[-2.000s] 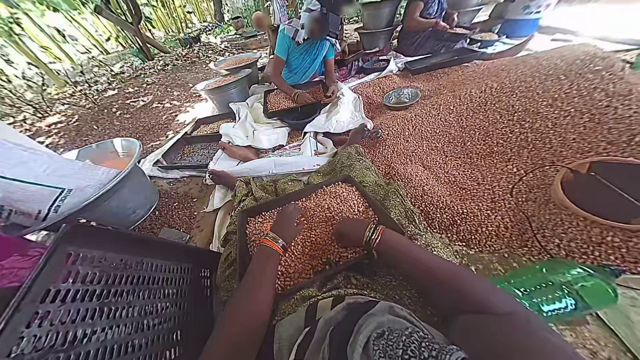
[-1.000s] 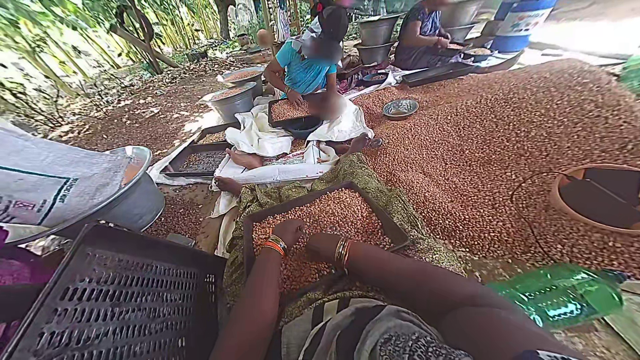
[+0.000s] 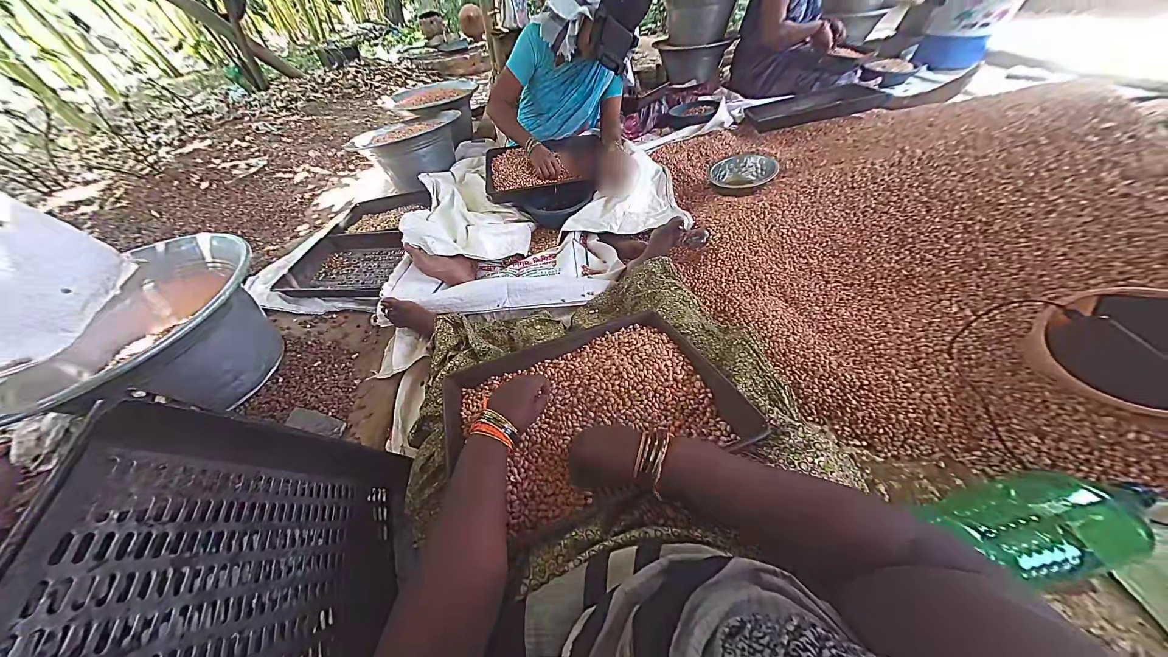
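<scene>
A dark rectangular tray (image 3: 754,412) full of small reddish-brown nuts or seeds (image 3: 620,383) rests across my lap, on patterned green cloth. My left hand (image 3: 520,399), with orange and gold bangles at the wrist, is over the left part of the tray, low against the nuts. My right hand (image 3: 604,456), with gold-coloured bangles, rests at the near middle of the tray, its fingers turned down into the nuts. The fingertips of both hands are hidden, so whether they hold any nuts cannot be seen.
At left stand a slotted black plastic crate (image 3: 210,511) and a metal tub (image 3: 210,342). A large nut heap (image 3: 912,228) spreads at right, with a steel bowl (image 3: 744,172), a clay-coloured pot (image 3: 1049,351) and a green plastic bottle (image 3: 1040,525). Ahead, a person in blue (image 3: 566,82) handles another tray.
My hands stay over the tray; the left one has moved away from the right since one second ago, when they were close together.
</scene>
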